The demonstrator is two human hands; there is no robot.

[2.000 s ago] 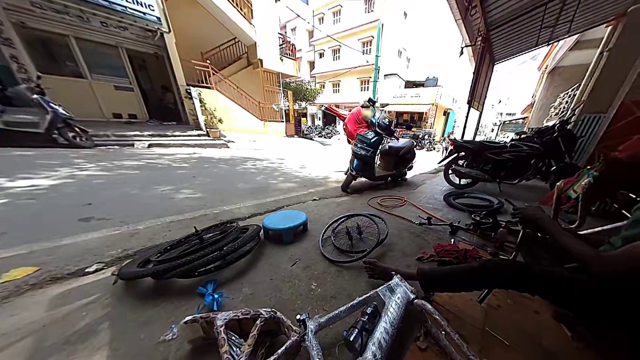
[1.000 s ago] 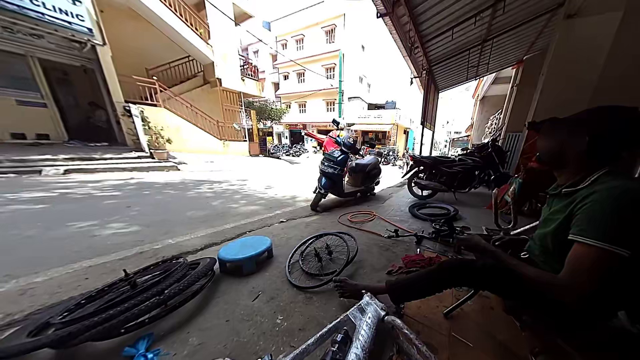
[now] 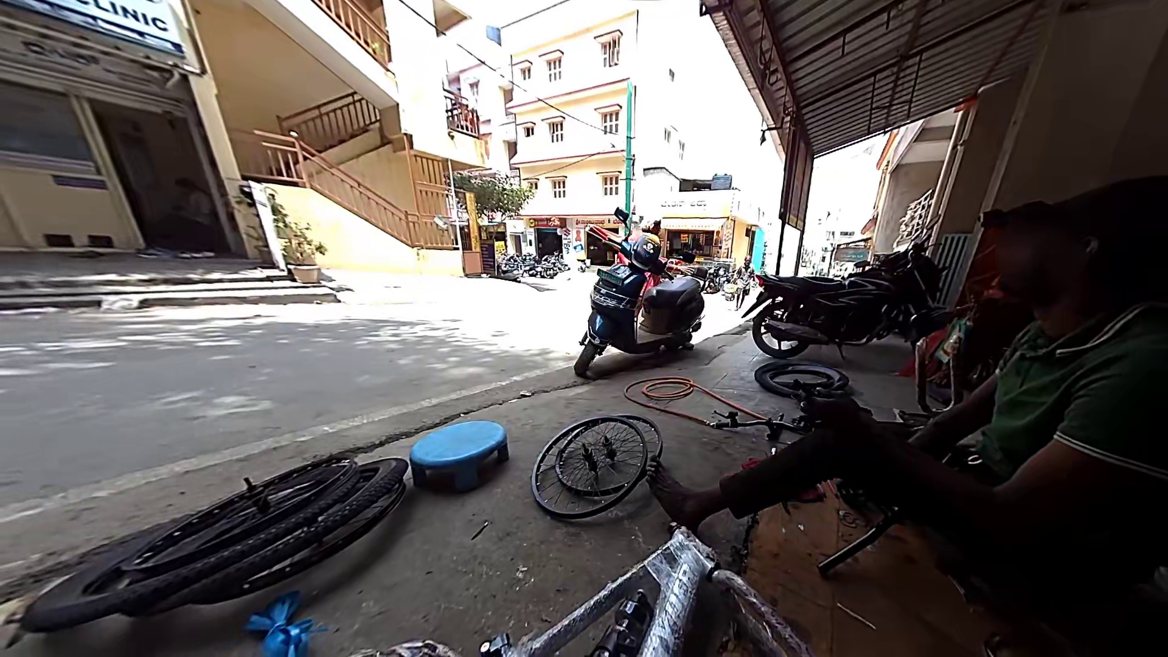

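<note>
Neither my left hand nor my right hand shows in the head view. At the bottom edge lies a bicycle frame point(image 3: 680, 584) in clear plastic wrap, with dark parts inside its triangle. To its left is a knotted blue plastic bag point(image 3: 281, 624). Bicycle wheels with tyres point(image 3: 265, 538) are piled at the lower left. Two bare spoked wheels point(image 3: 593, 467) lie overlapping on the pavement, beside a round blue plastic stool point(image 3: 459, 447). At the right a seated co-worker point(image 3: 1077, 392) in a green shirt has a hand near a dark bicycle handlebar point(image 3: 776, 422).
The co-worker's bare foot point(image 3: 680, 497) reaches close to the bare wheels. Beyond lie an orange hose point(image 3: 671, 391) and black tyres point(image 3: 801, 377). A scooter point(image 3: 639, 306) and a black motorcycle point(image 3: 839, 306) stand farther back, the scooter by the road edge.
The view has swung to the right, bringing the seated co-worker's head and torso into sight. Less of the wrapped frame shows than two seconds ago.
</note>
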